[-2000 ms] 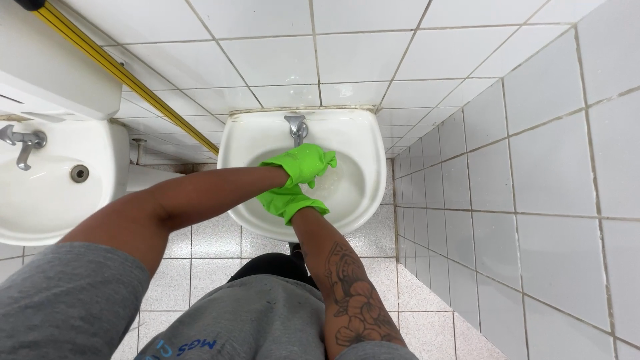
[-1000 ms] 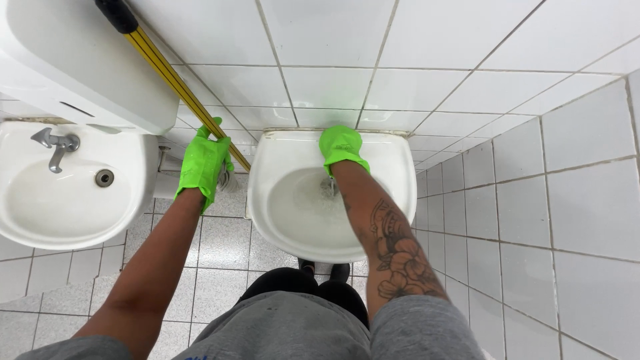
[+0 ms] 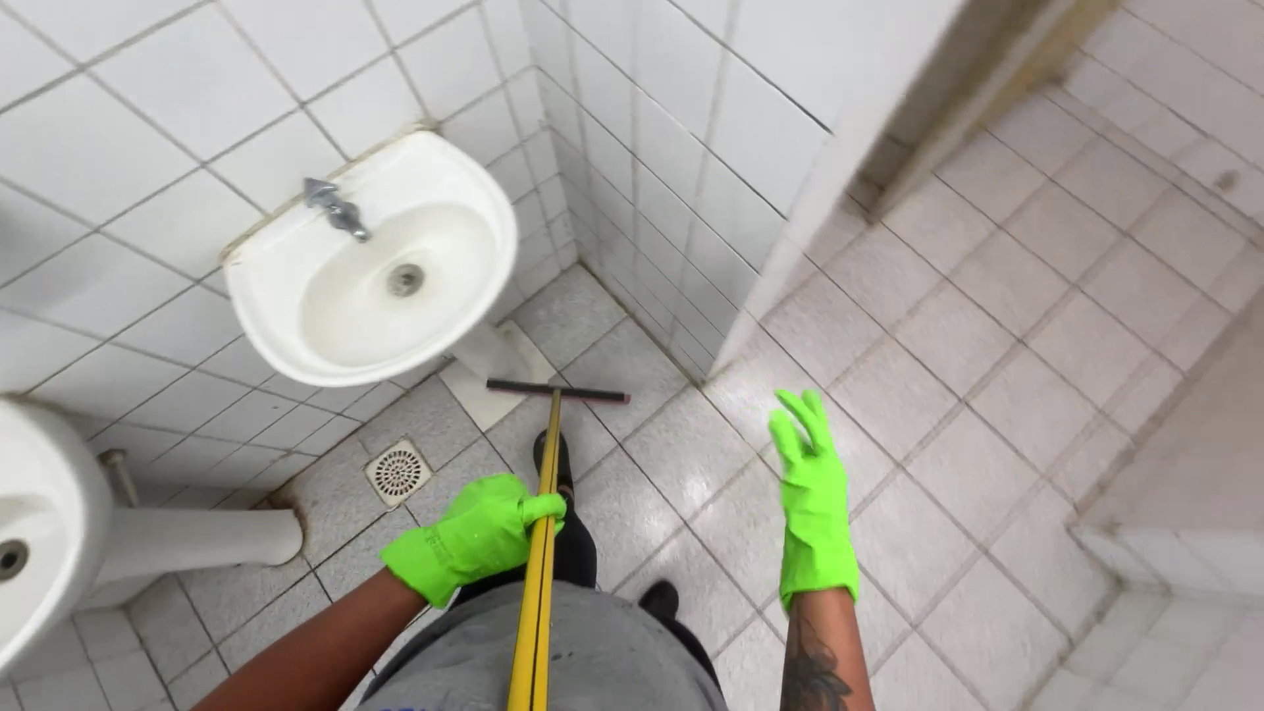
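Green rubber gloves cover both hands. My left hand (image 3: 484, 533) is closed around the yellow striped pole of a floor squeegee (image 3: 542, 583), in front of my body. The pole runs away from me to a dark squeegee blade (image 3: 592, 395) that lies low over the floor tiles, near the foot of a white sink pedestal. My right hand (image 3: 815, 494) is held out to the right, fingers apart, with nothing in it. A white washbasin (image 3: 459, 306) with a metal faucet (image 3: 338, 209) hangs on the tiled wall beyond the blade.
A second basin (image 3: 74, 523) on a pedestal stands at the left edge. A round floor drain (image 3: 398, 473) lies between the basins. Right of the washbasin, a tiled partition wall (image 3: 671, 197) ends at a corner, with tiled floor (image 3: 978, 395) beyond it. My shoes are near the pole.
Both hands have left the washbasin area. The left, at the leaning pole a second ago, now holds it before my body; the right has come off the faucet. The view has swung widely.
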